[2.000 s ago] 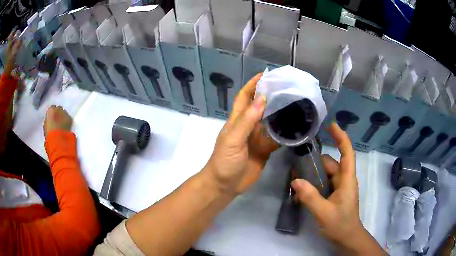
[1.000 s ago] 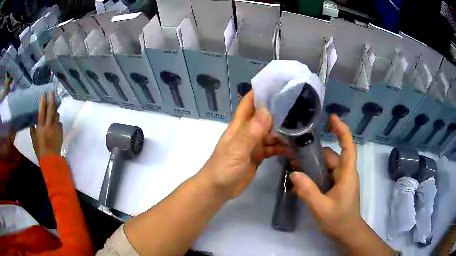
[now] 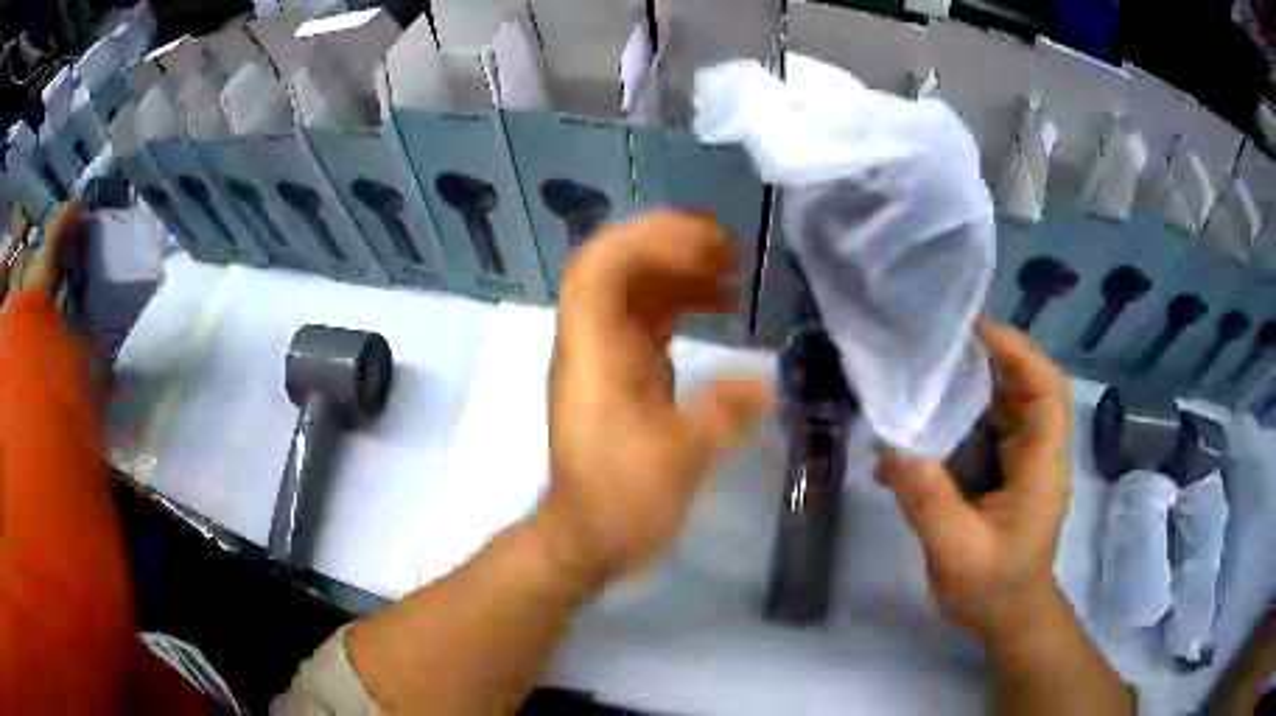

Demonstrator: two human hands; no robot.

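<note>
A grey handheld device in a white translucent bag (image 3: pixel 896 252) is held up right of the middle. The bag covers its head and part of the handle, and a loose bag end sticks out at the upper left. My right hand (image 3: pixel 994 504) grips the lower part of it. My left hand (image 3: pixel 637 406) is left of the bag, not touching it, fingers apart and curved, blurred and empty. Another grey device (image 3: pixel 807 518) lies on the white bench behind and below the bagged one, its head partly hidden.
A grey device (image 3: pixel 315 420) lies on the bench (image 3: pixel 434 406) at left. Two devices with white-wrapped handles (image 3: pixel 1140 546) lie at right. Open retail boxes (image 3: pixel 581 182) line the far edge. Another person's orange sleeve (image 3: pixel 56 490) is at far left.
The white bag now covers the device's head, where its dark round opening showed before. My left hand has let go and moved left. The other person's arm has moved left.
</note>
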